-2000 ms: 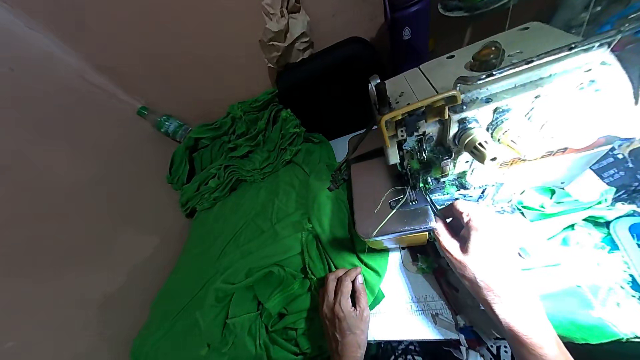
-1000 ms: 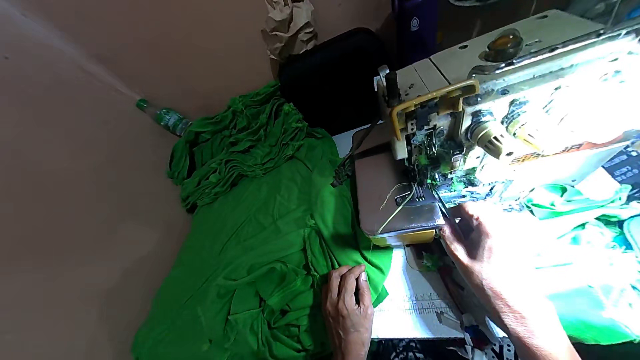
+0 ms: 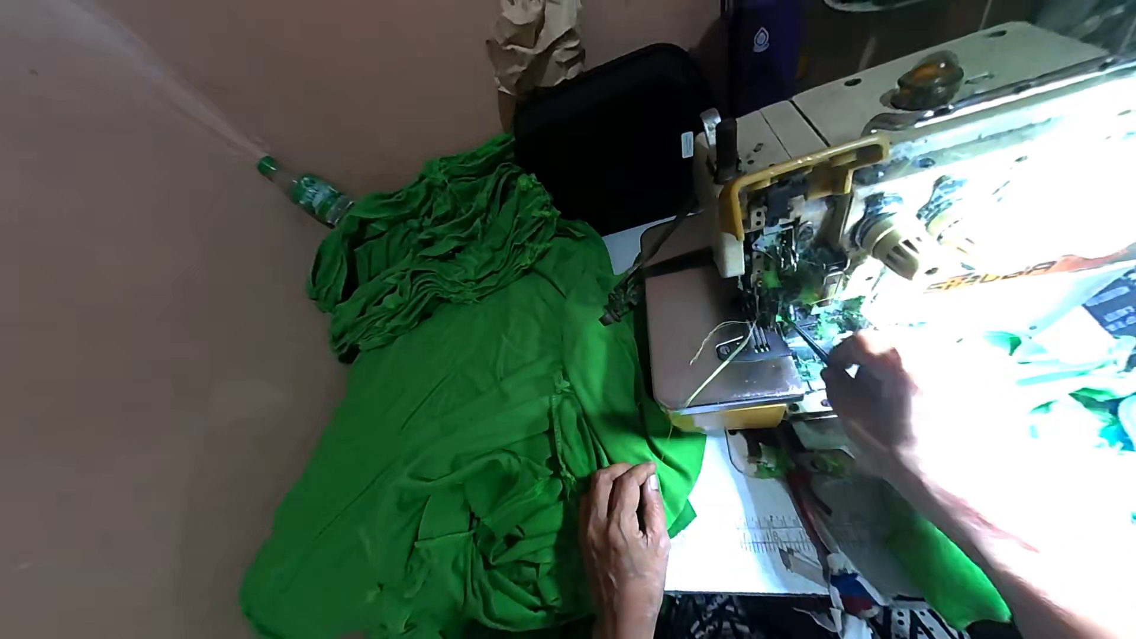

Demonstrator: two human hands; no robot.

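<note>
My right hand holds slim metal tweezers, whose tips reach into the needle and looper area of an overlock sewing machine. Green lint clings around the machine's exposed parts there. Pale loose threads lie across the metal cloth plate, left of the tweezers. My left hand rests with bent fingers on the lower right edge of a spread green fabric. Whether its fingers pinch the cloth cannot be told. Strong light washes out part of my right hand and forearm.
Gathered green fabric is heaped at the back left beside a plastic bottle. Behind stand a black case, crumpled brown paper and a purple container. More green cloth lies under my right forearm, near a printed ruler scale.
My right hand stays beside the needle area with the tweezers, their tips shifting slightly. My left hand keeps its place on the green fabric.
</note>
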